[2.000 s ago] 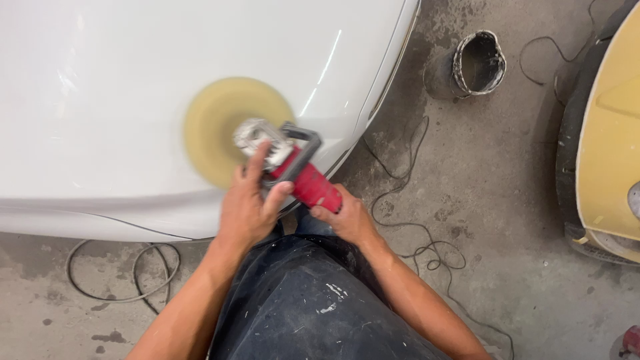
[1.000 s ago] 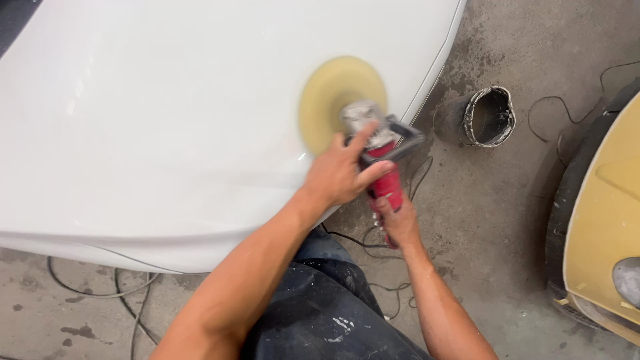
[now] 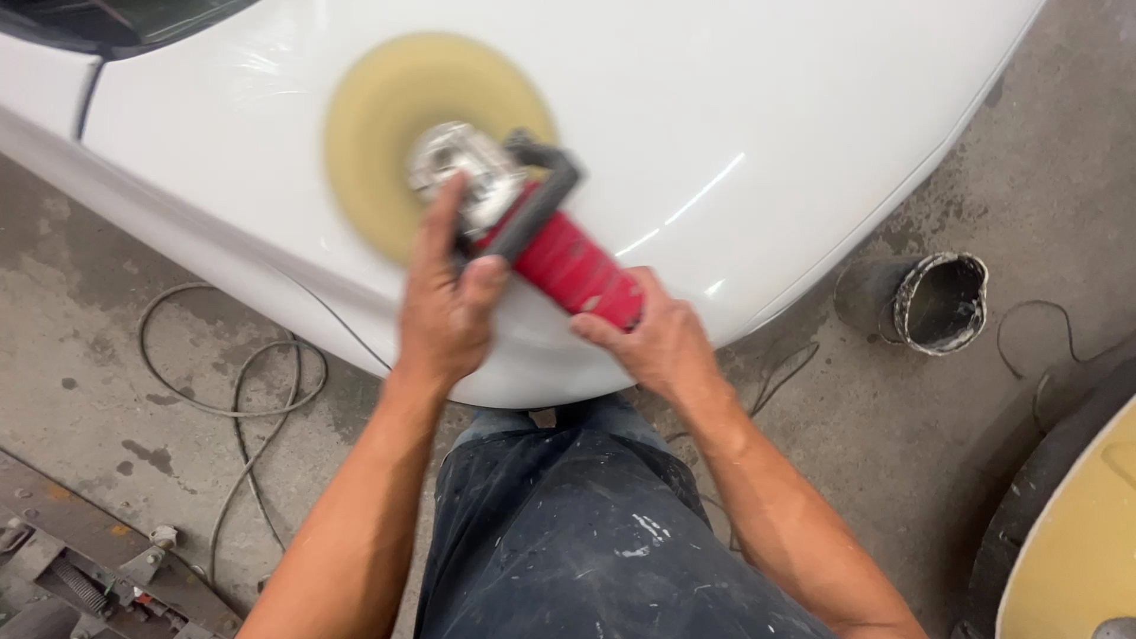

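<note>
A red rotary polisher (image 3: 572, 266) with a metal gear head and a black D-shaped handle lies across the white car body panel (image 3: 674, 106). Its round yellow pad (image 3: 382, 115) rests over the glossy panel and is blurred. My left hand (image 3: 448, 302) grips the black handle, one finger stretched along the gear head. Around the rear end of the red body is my right hand (image 3: 661, 333), its thumb on the near side. Part of the pad is hidden under the gear head and my left hand.
A bucket with a crusted rim (image 3: 901, 302) stands on the concrete floor at right. Loops of cable (image 3: 235, 413) lie at left, near rusty metal equipment (image 3: 115, 550). A yellow vehicle part (image 3: 1083, 532) is at lower right. Dark glass (image 3: 151, 18) borders the panel at upper left.
The view has shifted strongly. Both hands have carried the polisher from near the panel's right edge toward the dark glass; my grip on it looks the same.
</note>
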